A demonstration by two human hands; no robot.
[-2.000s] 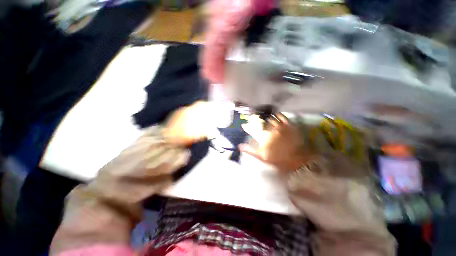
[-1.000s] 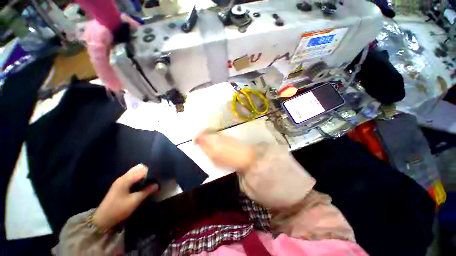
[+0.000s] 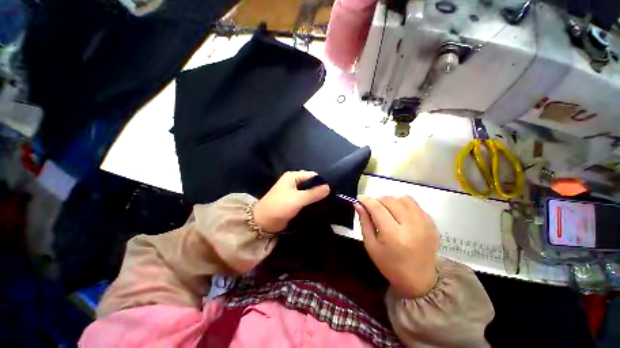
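Note:
A dark garment panel (image 3: 238,115) lies on the white table (image 3: 146,146), left of the machine's needle area, with its right corner folded up. My left hand (image 3: 292,199) pinches the panel's near edge between thumb and fingers. My right hand (image 3: 399,234) is just right of it, thumb and fingertips closed on the same edge, where a short stretch with fine white marks shows between the hands. The fingertips hide the rest of the held edge.
The machine head (image 3: 469,61) stands at the upper right, with a pink fluffy cover (image 3: 349,34) at its left end. Yellow-handled scissors (image 3: 491,170), an orange object (image 3: 569,187) and a lit phone (image 3: 572,224) lie to the right. Dark cloth (image 3: 88,68) is heaped at the left.
My right hand has come to the panel's edge and closed on it beside my left hand. The panel's right corner is now folded up. The camera view has shifted left.

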